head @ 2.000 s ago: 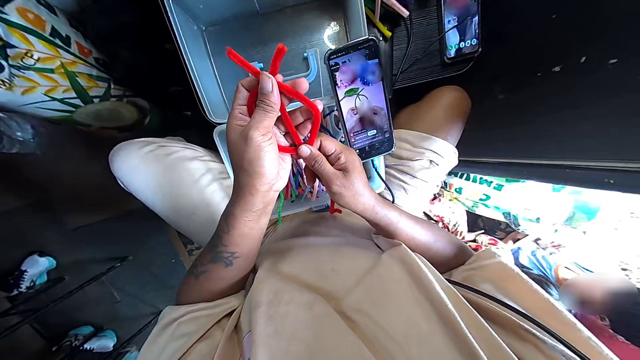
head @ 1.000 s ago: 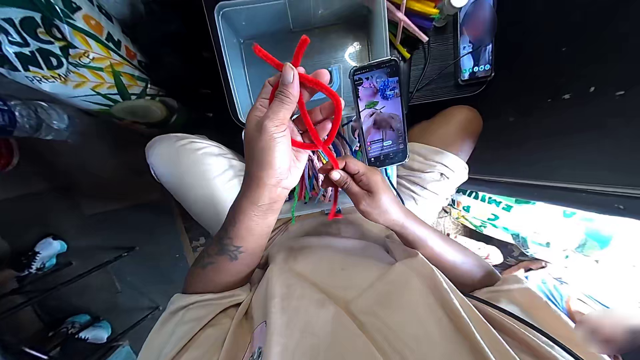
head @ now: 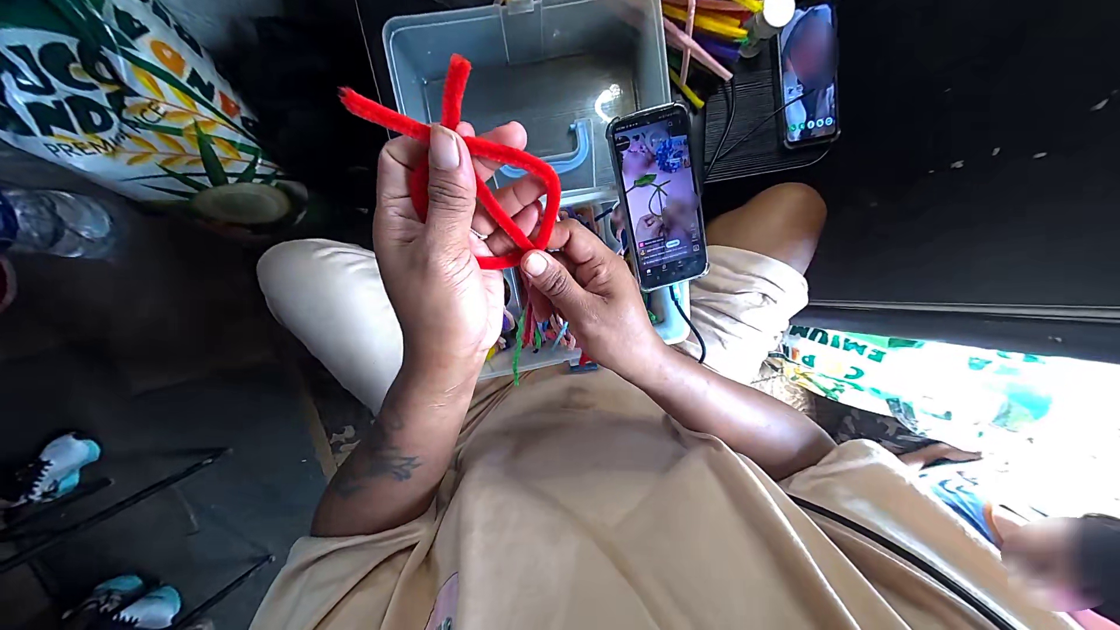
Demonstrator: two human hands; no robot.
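My left hand pinches red pipe cleaners between thumb and fingers, where they cross. Two fuzzy ends stick up past the thumb, and a curved loop bends out to the right over the fingers. At the loop's lower crossing, the thumb and fingertips of my right hand grip the red stems. A smartphone stands tilted just right of the hands, a video of hands with a green leafy stem on its screen. Below the hands, partly hidden by them, many coloured pipe cleaners lie in the lower part of a plastic case.
An open grey plastic case with a blue handle lies behind the hands. Coloured pipe cleaners, a white-capped bottle and a second phone are at the upper right. A printed sack stands left; part of another person shows lower right.
The loop and my left hand have turned and shifted slightly. The red length that hung below my right hand a second ago is now mostly hidden. Both hands keep hold of the red stems.
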